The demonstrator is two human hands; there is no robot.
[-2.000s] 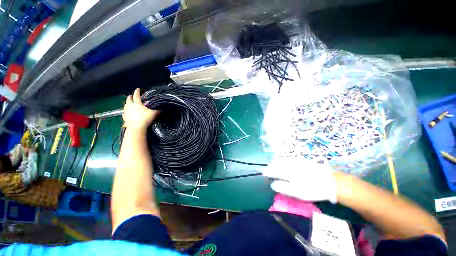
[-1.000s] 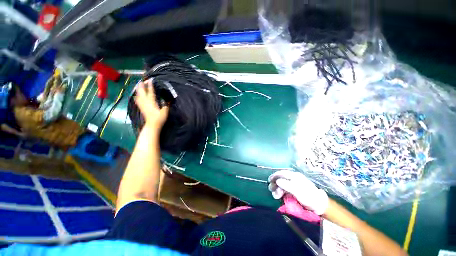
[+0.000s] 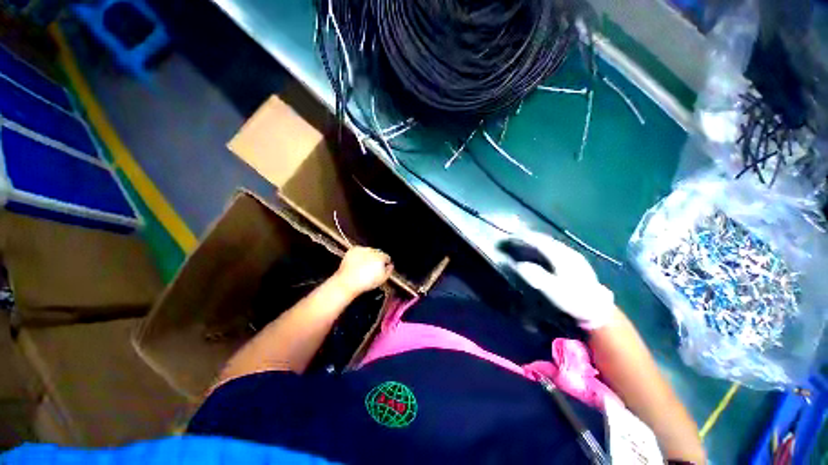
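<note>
A black cable coil point(image 3: 463, 54) lies on the green bench at the top centre, with several thin white cable ends sticking out of it. My left hand point(image 3: 366, 269) is bare and grips the upper edge of an open cardboard carton point(image 3: 213, 286) below the bench edge. Dark contents show inside the carton, too dim to tell apart. My right hand point(image 3: 554, 277) wears a white glove and is at the bench's front edge, fingers curled around something dark that I cannot name. Single black cables run from the coil towards the glove.
A clear bag of small white and blue pieces point(image 3: 726, 281) is on the bench at right, with short black pieces point(image 3: 770, 136) behind it. A blue tray point(image 3: 783, 434) is at lower right. Other brown cartons point(image 3: 86, 363) and blue bins point(image 3: 54, 136) are at left, a blue stool point(image 3: 127, 29) beyond.
The view has turned down and left. My left hand has let go of the coil and moved down to the carton's edge. The carton now shows much more fully.
</note>
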